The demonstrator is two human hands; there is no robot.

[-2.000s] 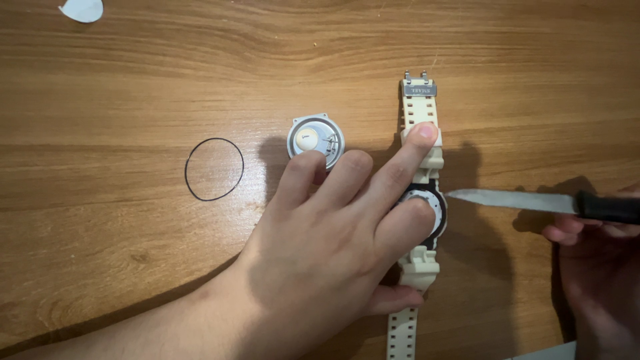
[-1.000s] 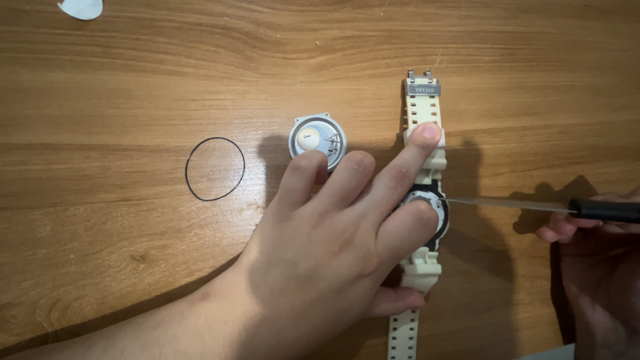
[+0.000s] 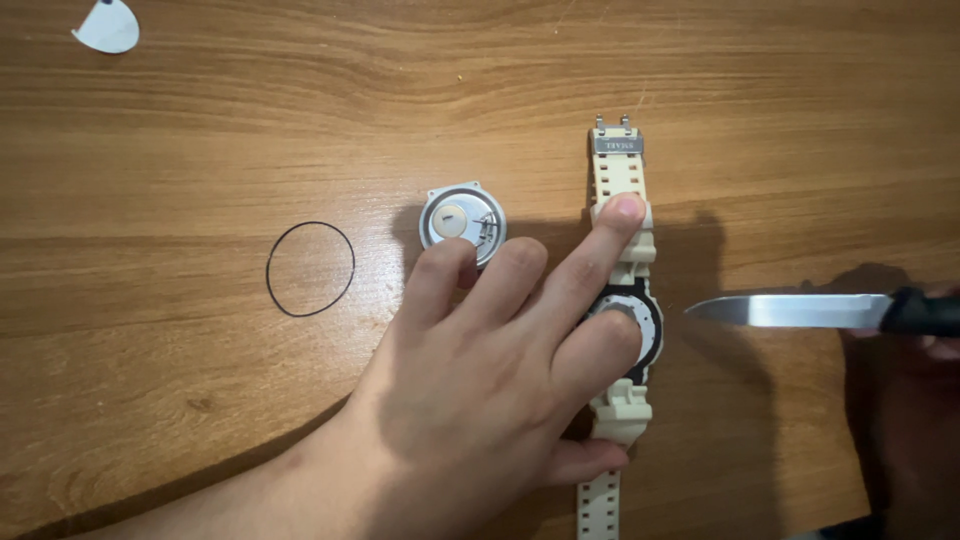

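Note:
A cream resin-strap wristwatch (image 3: 634, 416) lies with its back up and its case open, showing a white inner part ringed in black. Across it rests my left hand (image 3: 499, 360), fingers spread, pressing on the strap and the case and hiding part of both. My right hand (image 3: 911, 405), dim at the right edge, holds a knife (image 3: 817, 310) by its black handle. The blade points left, its tip a short way right of the watch case and not touching it. A round metal watch case back (image 3: 491, 214) lies by my left fingertips, partly covered.
A thin black rubber gasket ring (image 3: 354, 266) lies on the wooden table (image 3: 225, 150), left of the case back. A small white piece (image 3: 110, 28) lies at the top left. The table's edge runs beneath my left forearm.
The knife has drawn back to the right, away from the watch case, and its blade now shows its broad side. My left hand stays on the watch.

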